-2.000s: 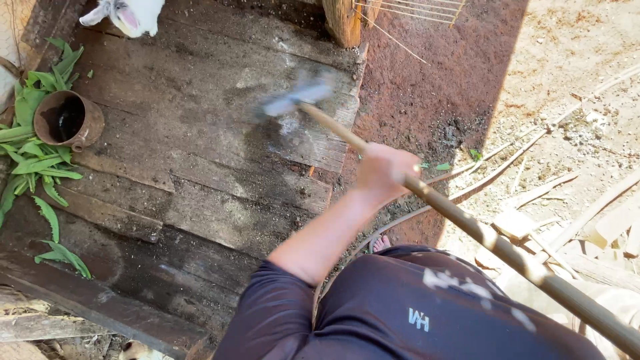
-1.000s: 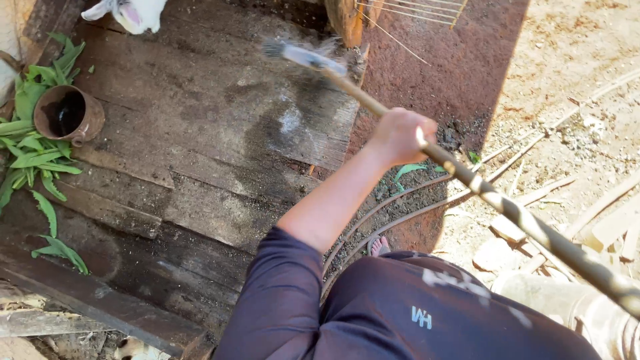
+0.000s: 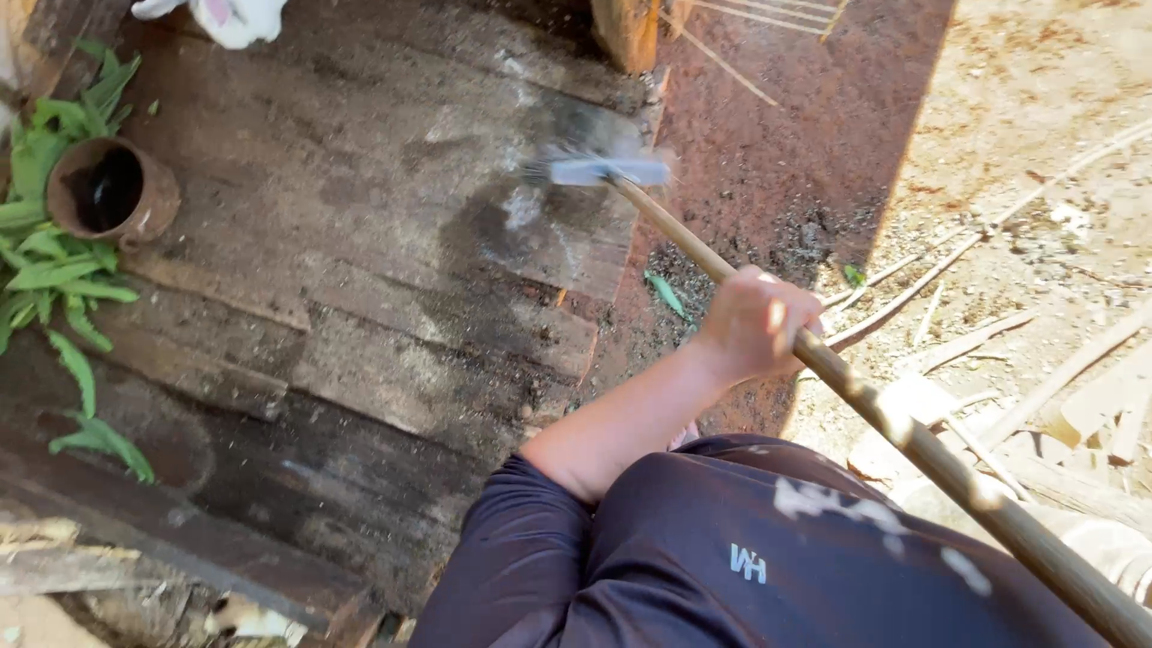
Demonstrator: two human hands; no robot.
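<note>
My left hand [image 3: 760, 324] is closed around the wooden handle [image 3: 855, 387] of a broom or brush, and the forearm reaches up from the lower middle of the view. The handle runs diagonally to the lower right edge. At its upper end the pale brush head [image 3: 607, 171], blurred, is over the worn plank floor [image 3: 360, 189], near the right ends of the boards. Dark damp patches and whitish smears mark the planks below and left of it. My right hand is out of view.
A rusty pot [image 3: 148, 202] stands at left among green leaves [image 3: 72, 270]. A white animal's head [image 3: 238, 18] shows at the top. A wooden post [image 3: 627, 36] rises near the planks' edge. Loose sticks [image 3: 945, 261] and debris lie on sunlit ground at right; a dark beam [image 3: 180, 531] borders the floor.
The brush head has swung left, then back right and lower across the boards. A green leaf now lies beside the planks near my left hand, which has kept its hold on the handle.
</note>
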